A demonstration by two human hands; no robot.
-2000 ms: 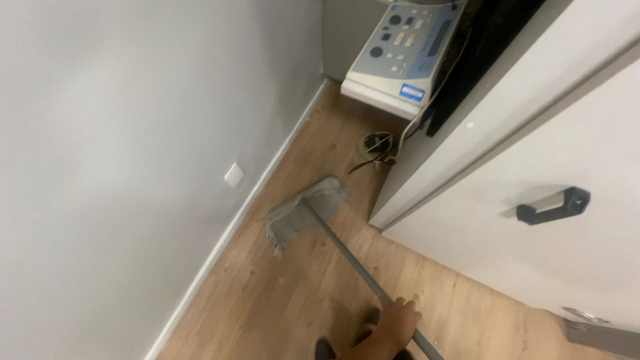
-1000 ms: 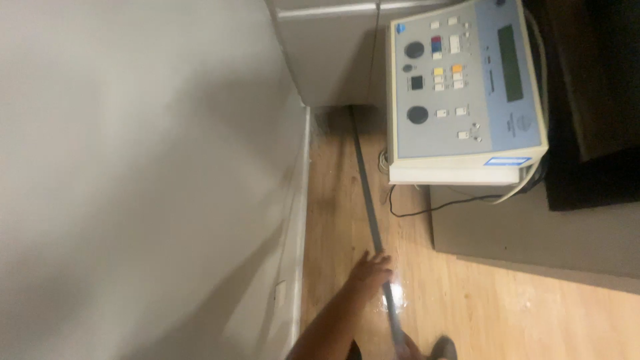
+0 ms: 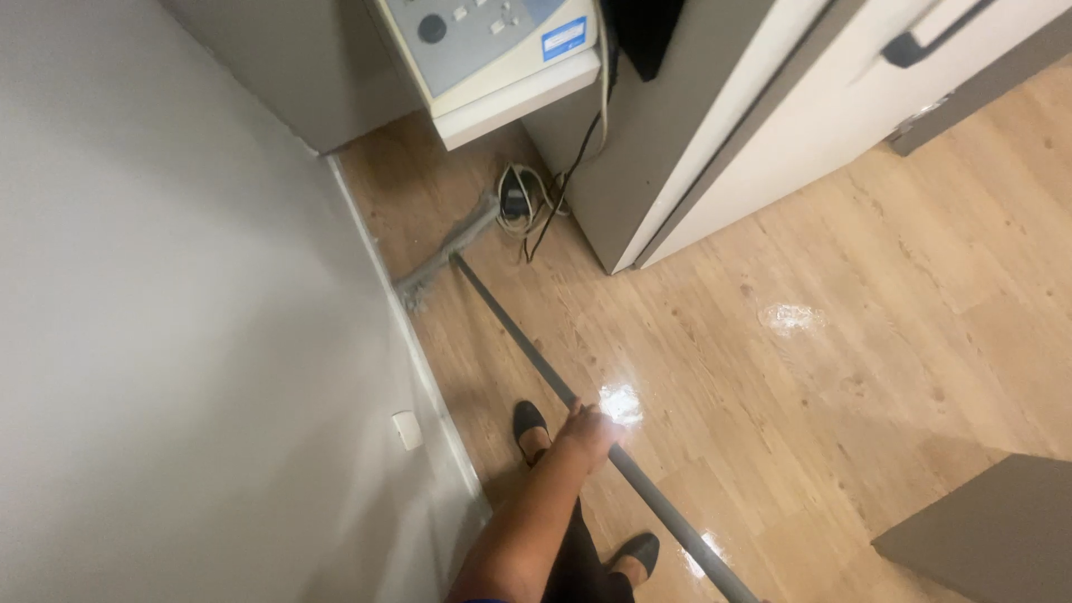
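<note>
My left hand [image 3: 593, 435] is closed around the grey pole [image 3: 536, 356] of a flat mop. The pole slants from the bottom edge up to the grey mop head [image 3: 448, 255], which lies on the wood-look floor. One end of the head touches the white baseboard; its other end is against a bundle of cables [image 3: 519, 201] around a dark device. At the bottom edge, a sliver of what may be my right hand shows by the pole; its grip is hidden.
A control unit [image 3: 494, 50] with knobs overhangs the floor, cables hanging beside it. A cabinet panel [image 3: 645, 167] and a white door [image 3: 804, 142] with a dark handle stand to the right. A grey box-like edge [image 3: 988, 528] is at lower right. My shoes are near the pole.
The mop head has moved back out from the far corner beside the control unit to the cable bundle. My left hand stays on the pole. The view has shifted strongly.
</note>
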